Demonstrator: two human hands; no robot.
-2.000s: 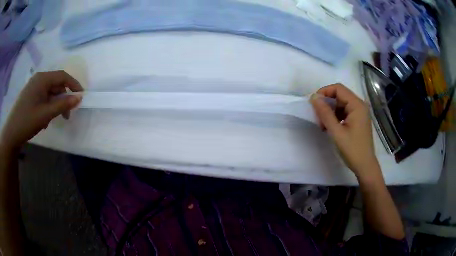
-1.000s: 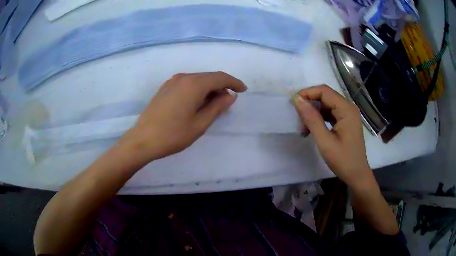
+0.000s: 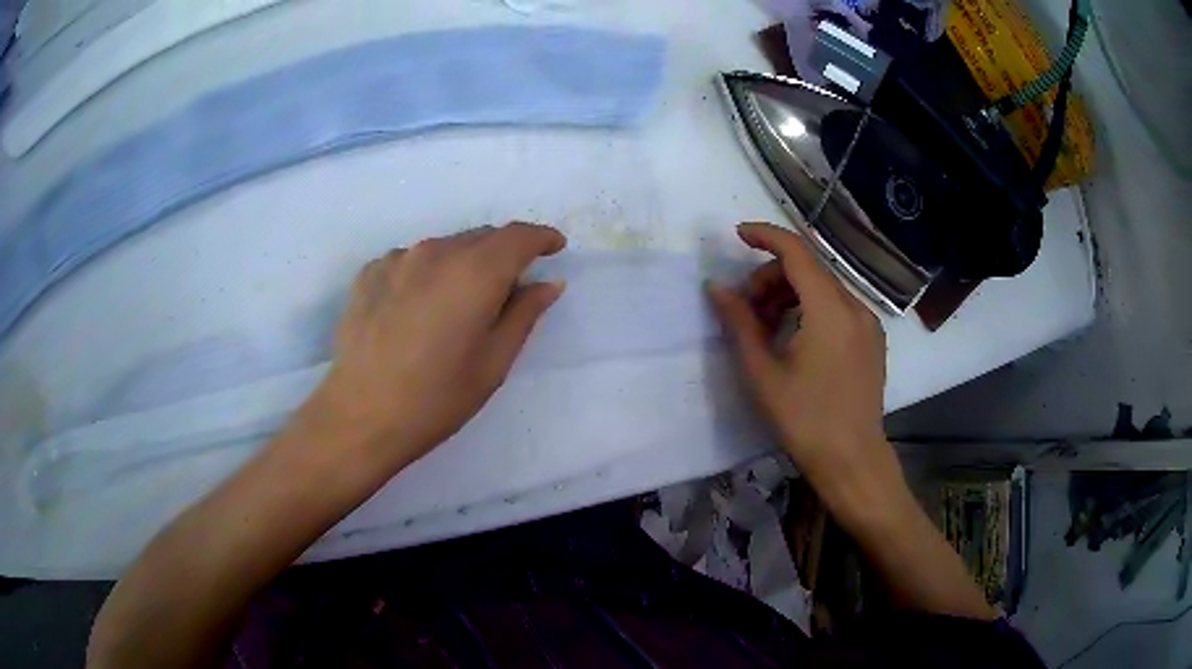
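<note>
A thin white interlining strip (image 3: 614, 303) lies along the near part of the white cloth-covered table (image 3: 458, 177), over or beside a faint bluish piece; their edges are hard to tell apart. My left hand (image 3: 438, 314) lies over the strip's middle, thumb and index finger apart, holding nothing that I can see. My right hand (image 3: 817, 333) is at the strip's right end, fingers apart, slightly blurred and with nothing visible between them. A stack of light-blue cut pieces (image 3: 353, 105) lies curved behind my hands.
The steam iron (image 3: 902, 183) lies at the right on a reddish-brown pad (image 3: 944, 303), beside a yellow-orange object (image 3: 1007, 65) and a green coiled cord (image 3: 1056, 63). White curved strips (image 3: 118, 81) lie at the far left. The table's curved edge is near my body.
My left hand came from the strip's left end to its middle. My right hand's fingers have opened off the right end. The view has shifted right, showing more of the iron.
</note>
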